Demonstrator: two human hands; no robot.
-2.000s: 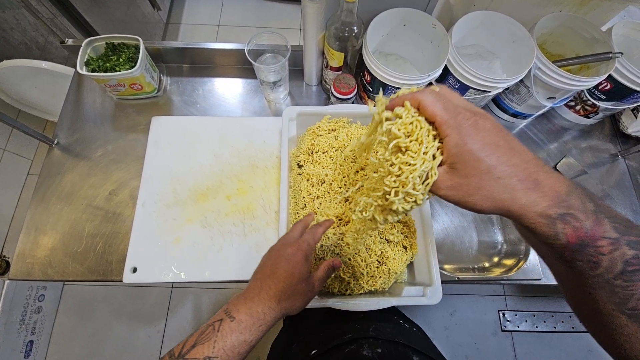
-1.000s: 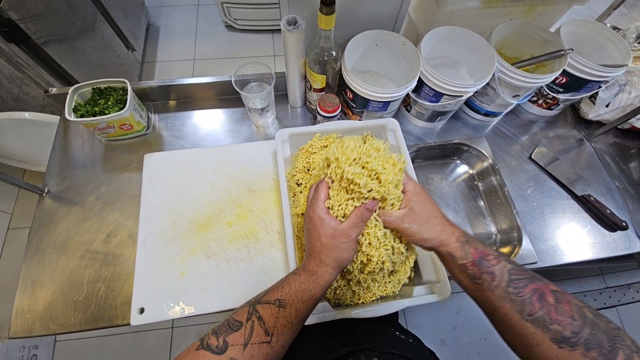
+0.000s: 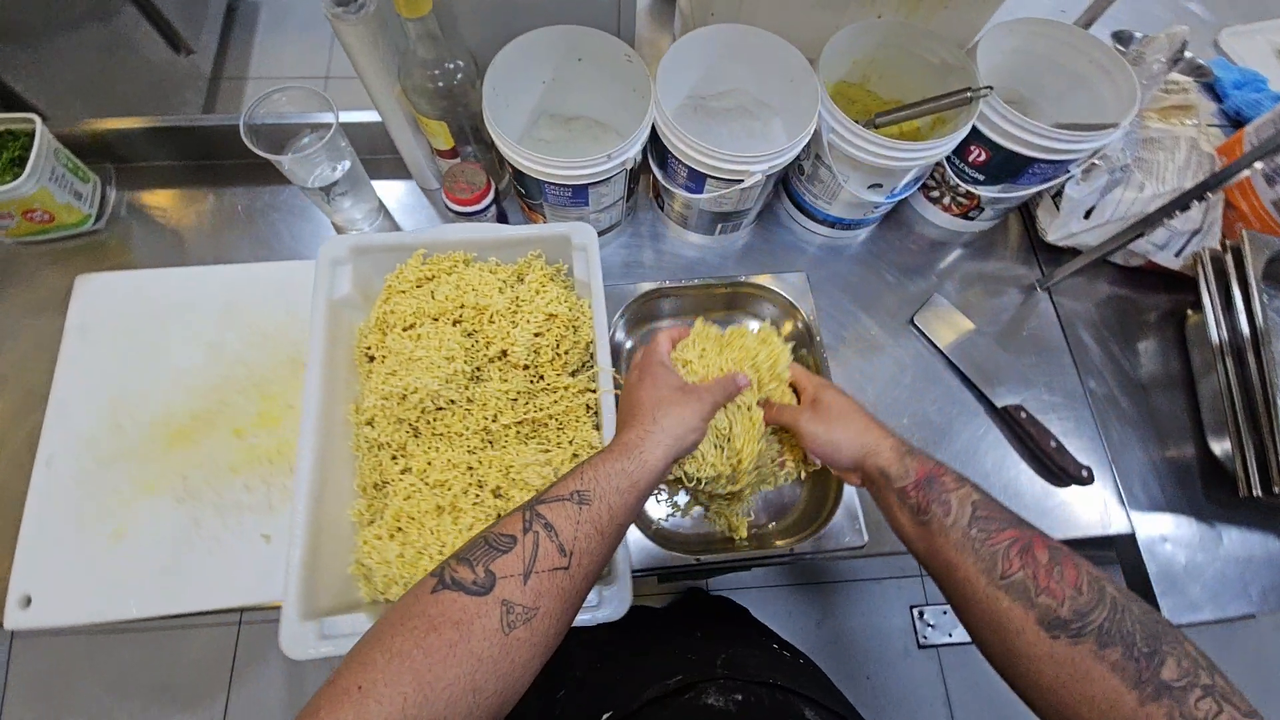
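Note:
My left hand point(image 3: 668, 398) and my right hand point(image 3: 828, 420) grip a clump of curly yellow noodles point(image 3: 738, 410) from either side. The clump is over a rectangular stainless steel pan point(image 3: 828, 515), and some strands hang down from it. Left of the pan, a white plastic tray point(image 3: 330, 400) holds a broad heap of the same noodles point(image 3: 470, 420). My left forearm crosses the tray's lower right part. A white cutting board point(image 3: 180, 430) with yellow stains lies beside the tray's left side.
Several white plastic buckets point(image 3: 570, 100) line the back, one with a metal utensil point(image 3: 930, 106). A plastic cup point(image 3: 325, 165), a glass bottle point(image 3: 440, 80) and a red-capped jar point(image 3: 470, 190) stand behind the tray. A broad-bladed kitchen tool point(image 3: 1000, 400) lies right; stacked metal pans point(image 3: 1240, 370) are beyond.
Both hands have moved right with a clump of noodles, from over the white tray to over the steel pan. Two seconds ago only my right hand held up a clump.

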